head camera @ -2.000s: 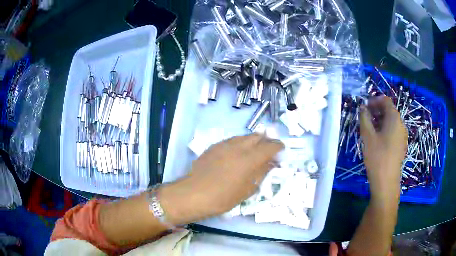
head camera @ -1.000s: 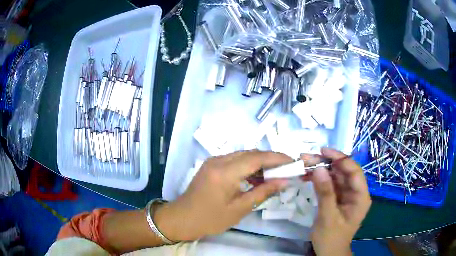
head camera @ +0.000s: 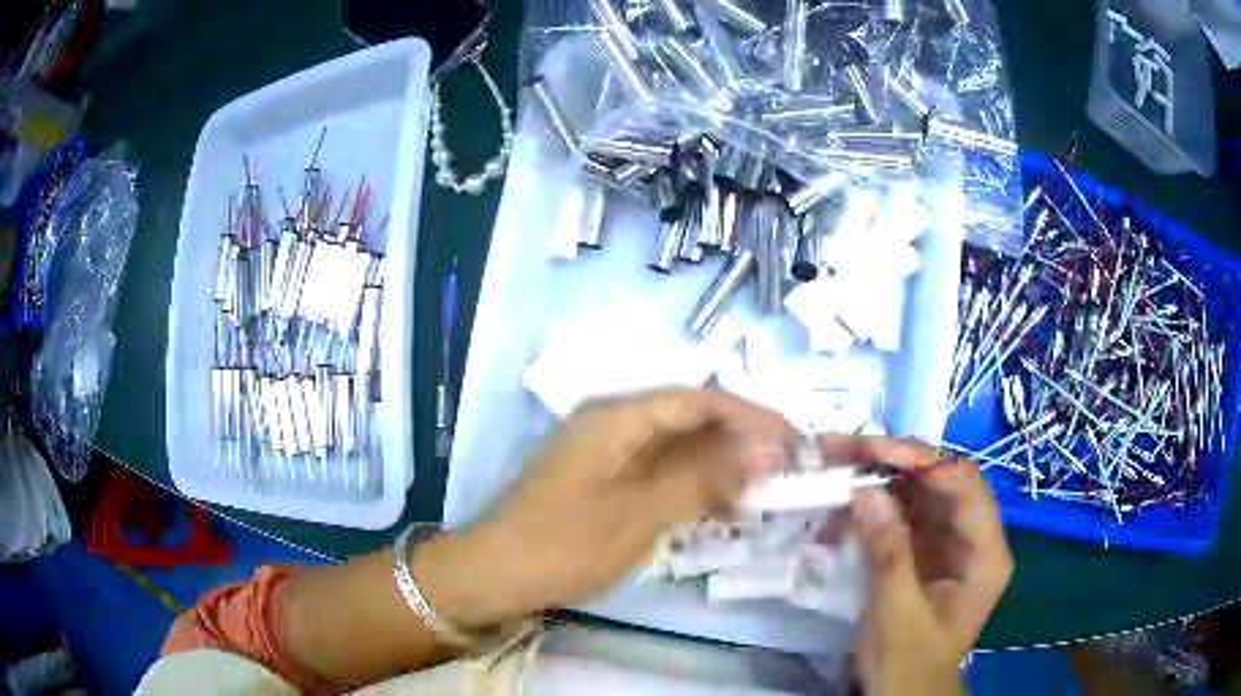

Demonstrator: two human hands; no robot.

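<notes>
My left hand point(head camera: 640, 476) is over the near half of the large white tray point(head camera: 479, 408), its fingers closed on a white sleeve point(head camera: 803, 490). My right hand point(head camera: 939, 544) meets it from the right. Its thumb and fingers pinch a thin wired inner piece point(head camera: 878, 479) at the right end of the sleeve. The fingertips are blurred, so how far the piece sits inside the sleeve cannot be told. Loose white sleeves point(head camera: 749, 578) lie beneath the hands. Silver metal tubes point(head camera: 721, 292) lie farther up the same tray.
A clear bag point(head camera: 817, 95) of tubes covers the tray's far end. A blue tray point(head camera: 1184, 528) of wired inner pieces is at right. A small white tray point(head camera: 184, 408) with finished units is at left. A pen point(head camera: 447, 340), beaded strap point(head camera: 472, 177) and clear box point(head camera: 1150, 95) lie around.
My right hand has come from the blue tray to my left hand, bringing a wired inner piece to the sleeve. Since one second ago both hands have stayed together with small finger movements.
</notes>
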